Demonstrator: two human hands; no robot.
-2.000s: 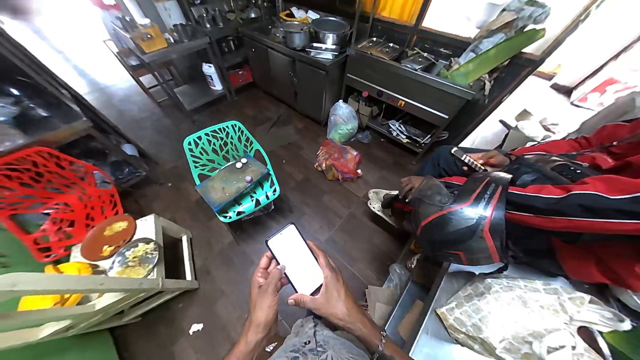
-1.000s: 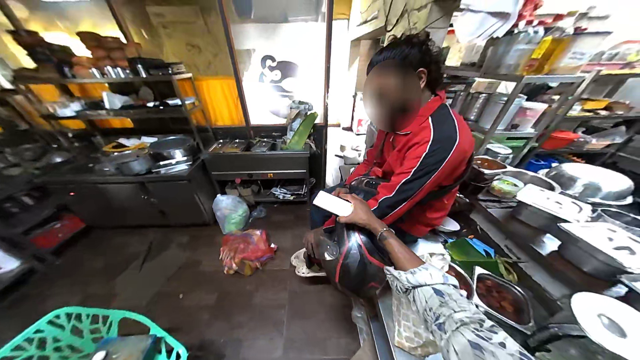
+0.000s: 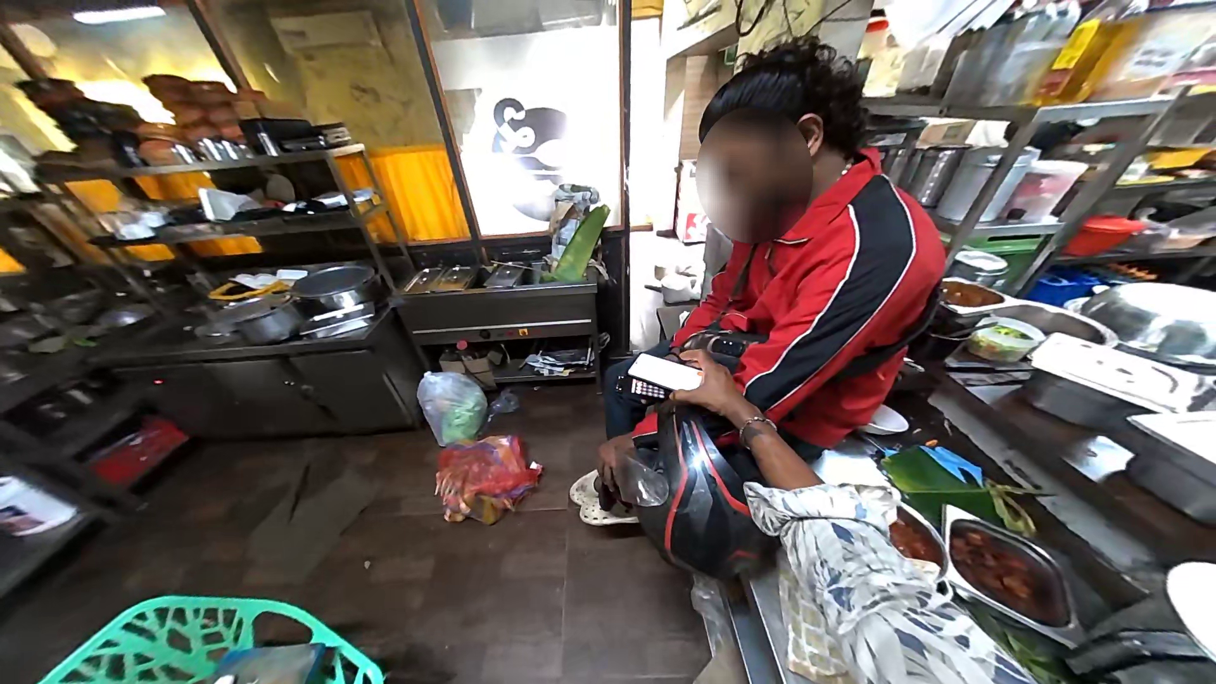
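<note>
My right hand [image 3: 711, 388] is stretched out to the right of centre and grips a smartphone with a bright screen [image 3: 667, 372]. A person in a red and black jacket [image 3: 807, 285] sits close by. Just beneath my phone, near that person's lap, is another phone with a lit screen [image 3: 647, 388]. The person's other hand rests by a black motorcycle helmet with red stripes [image 3: 698, 494], below my wrist. My left hand is out of the frame.
A green plastic chair [image 3: 328, 635] stands at the lower left. A clear bag [image 3: 454, 407] and a red bag [image 3: 486, 477] lie on the floor. Metal trays of food [image 3: 1012, 570] line the counter at right. A steel warming counter [image 3: 503, 313] is at the back.
The view has swung up and right. Two seconds ago both my hands held the phone low in front of me; now my right hand holds it out beside the seated person, and my left is out of frame.
</note>
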